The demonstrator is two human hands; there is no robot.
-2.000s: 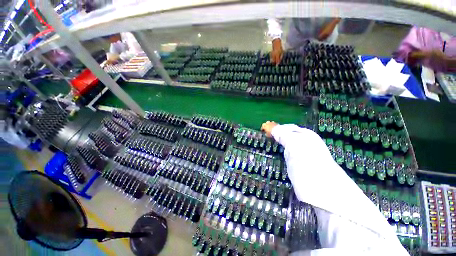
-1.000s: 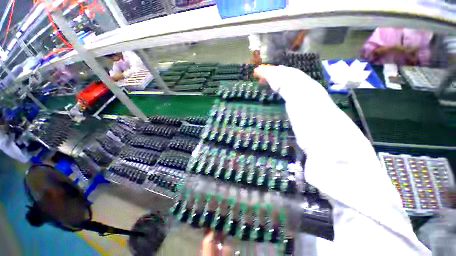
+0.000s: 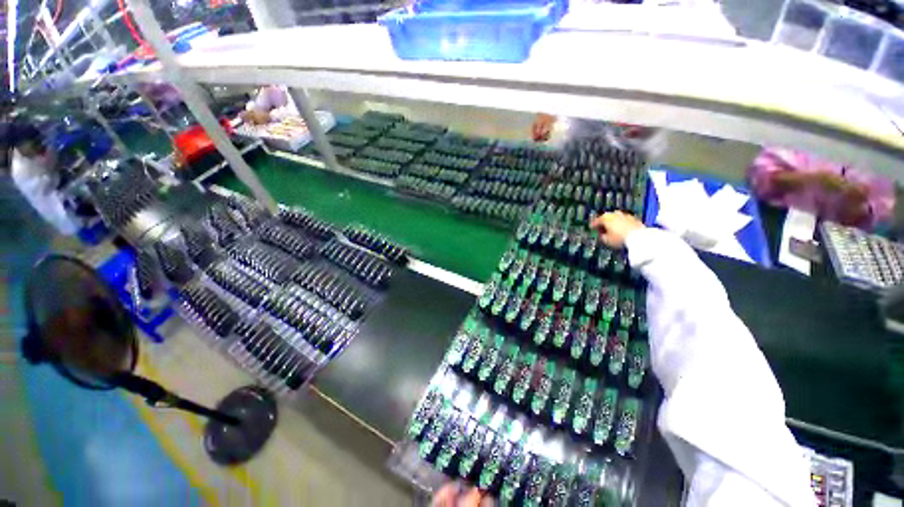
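Observation:
A clear blister tray [image 3: 496, 421] with several rows of green circuit boards [image 3: 540, 384] spans the middle right. My right hand [image 3: 617, 230], in a white sleeve reaching in from the lower right, is on the tray's far end. My left hand [image 3: 461, 495] is at the tray's near edge, cut off by the bottom of the picture; only some fingers show. Both hands hold the tray between them. Whether it touches the surface below cannot be told.
More board trays [image 3: 287, 287] lie on the dark bench [image 3: 387, 347] at left. The green conveyor [image 3: 382, 213] runs behind, with trays and coworkers beyond. A shelf with a blue bin [image 3: 476, 32] crosses above. A fan [image 3: 84, 322] stands at lower left. White papers [image 3: 699, 213] lie at right.
The tray has come away from the trays at left, and dark bench shows between them. My left hand has come into view at its near edge. The camera view has shifted.

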